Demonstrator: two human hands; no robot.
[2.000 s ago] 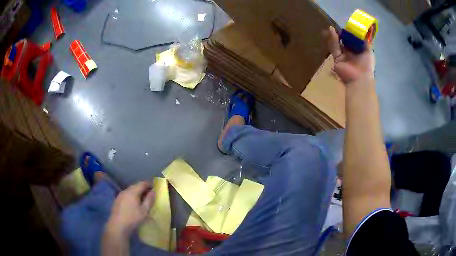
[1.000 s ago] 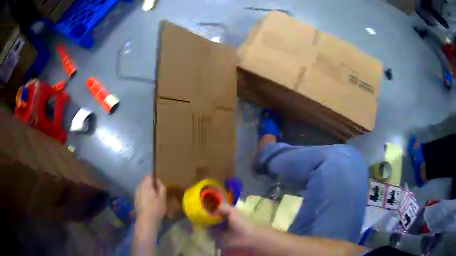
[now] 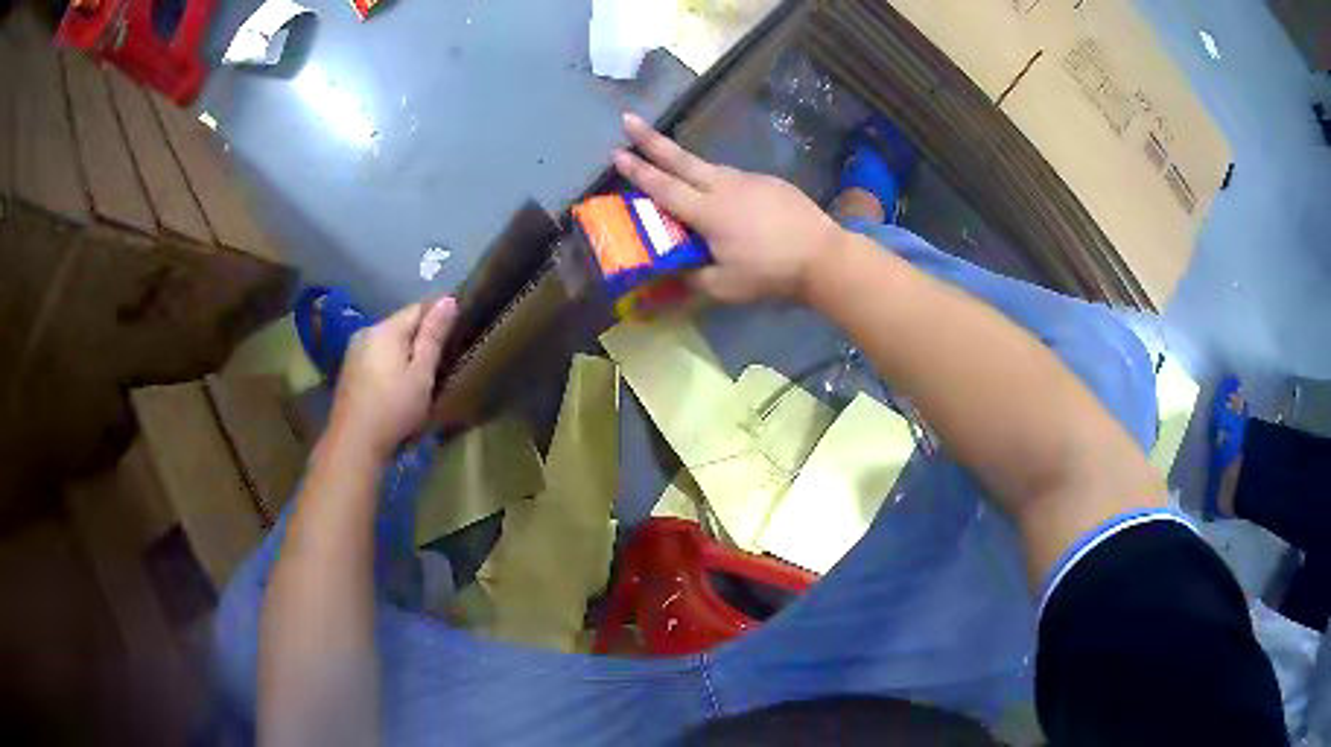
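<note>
A brown carton (image 3: 504, 343) stands between my knees, seen nearly edge-on, with a dark flap on its far side. My left hand (image 3: 391, 372) grips its near left edge. My right hand (image 3: 752, 234) holds the tape dispenser (image 3: 628, 241) at the carton's right part, with some fingers stretched out over it. The dispenser's orange and blue end faces left, and a bit of the yellow tape roll shows below it. Whether the tape touches the carton is hidden.
The flat carton stack (image 3: 1080, 132) lies beyond my right foot. Made-up cartons (image 3: 117, 307) stand at the left. Pale yellow backing strips (image 3: 745, 453) and a red stool (image 3: 679, 584) are between my legs. Another red stool (image 3: 146, 44) is upper left. Another person's foot (image 3: 1229, 423) shows at the right.
A carton came off the stack in front of me, and has since tilted and come lower between my knees. The dispenser swung from the far right to the carton. My left hand took hold of the carton.
</note>
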